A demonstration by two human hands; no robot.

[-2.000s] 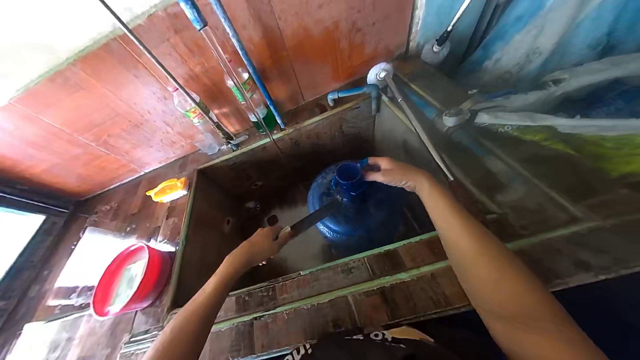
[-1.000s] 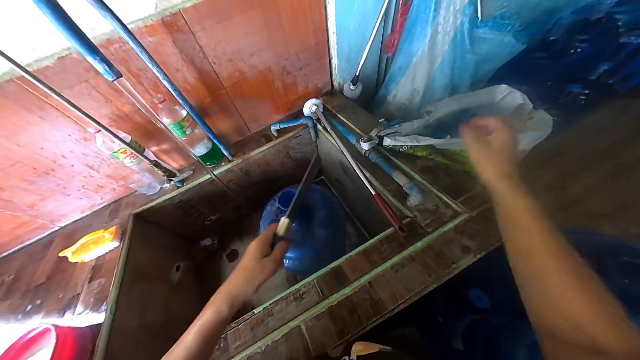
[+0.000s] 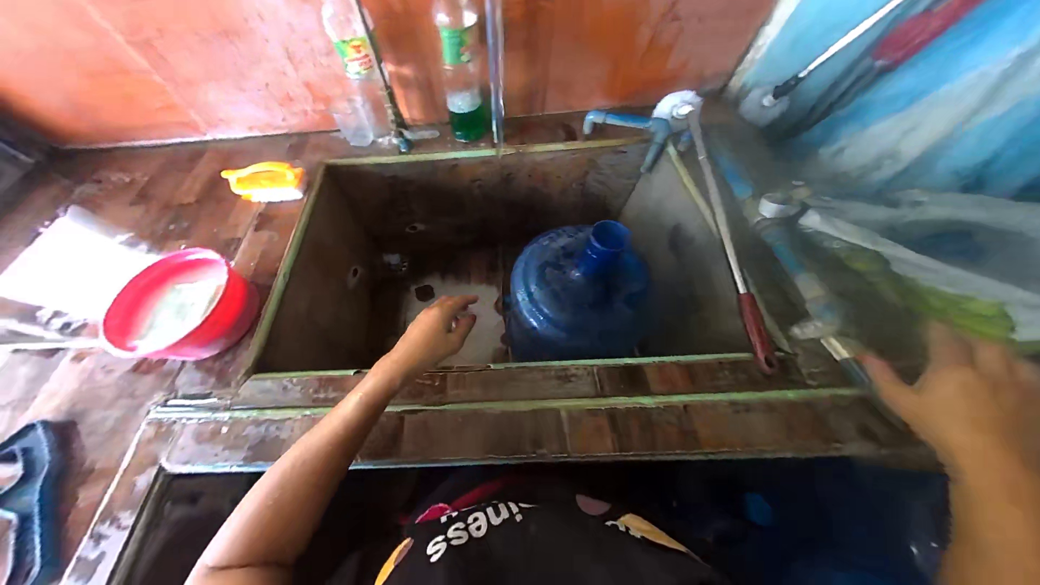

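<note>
A blue plastic water jug (image 3: 561,301) stands upright in the tiled basin (image 3: 504,171), its neck uncapped. My left hand (image 3: 435,329) hangs over the basin to the left of the jug, fingers apart and holding nothing. Blurred at the right, my right hand (image 3: 967,390) is spread beside the blue pipe (image 3: 792,256), near the clear plastic bag (image 3: 934,260); nothing shows in its fingers. A long brush with a red handle (image 3: 756,325) leans across the basin's right corner, its white head on the blue pipe fitting (image 3: 660,130).
On the left ledge are a red tub (image 3: 248,305) and a yellow scrub brush (image 3: 266,180). Two plastic bottles (image 3: 353,65), (image 3: 463,73) stand along the back wall beside upright rods. A blue sandal (image 3: 36,496) lies at lower left. Another brush (image 3: 829,49) leans at upper right.
The dark, flat tool that my left hand held is no longer in it. My right hand has left the jug's neck, where it was two seconds ago, and is now at the right.
</note>
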